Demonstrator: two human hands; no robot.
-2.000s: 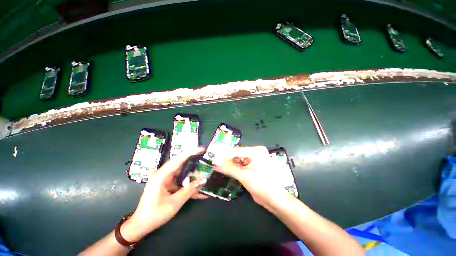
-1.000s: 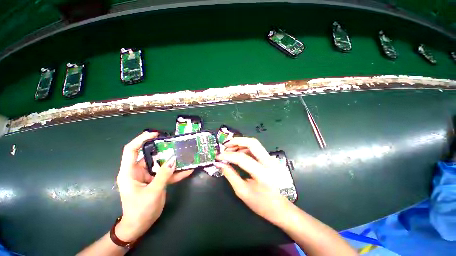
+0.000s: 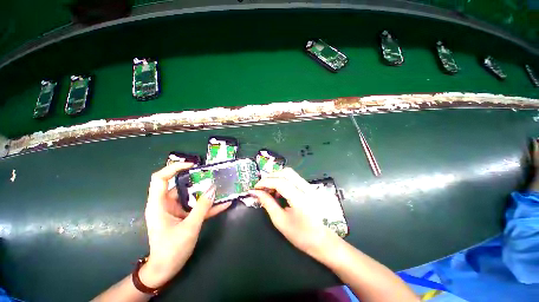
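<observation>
A phone unit (image 3: 226,180) with a black frame, green board areas and a dark middle rectangle is held sideways above the bench. My left hand (image 3: 177,215) grips its left end, with the thumb on the board side. My right hand (image 3: 295,209) is at its right end, thumb and fingertips pinched at the edge; whether a small part is between them is hidden. Behind the held unit, waiting units (image 3: 221,149) lie partly covered, one of them at the right (image 3: 270,160). Another waiting unit (image 3: 337,215) lies partly under my right hand.
Silver tweezers (image 3: 367,148) lie on the bench at the right. Beyond the worn belt edge strip (image 3: 260,112), the green conveyor belt (image 3: 230,71) carries several spaced handsets. A co-worker's blue sleeve (image 3: 523,227) is at the right edge.
The unit was tilted and darker two seconds ago; it is now turned board side up and sideways. Since one second ago it has shifted slightly right. The belt handsets have moved left.
</observation>
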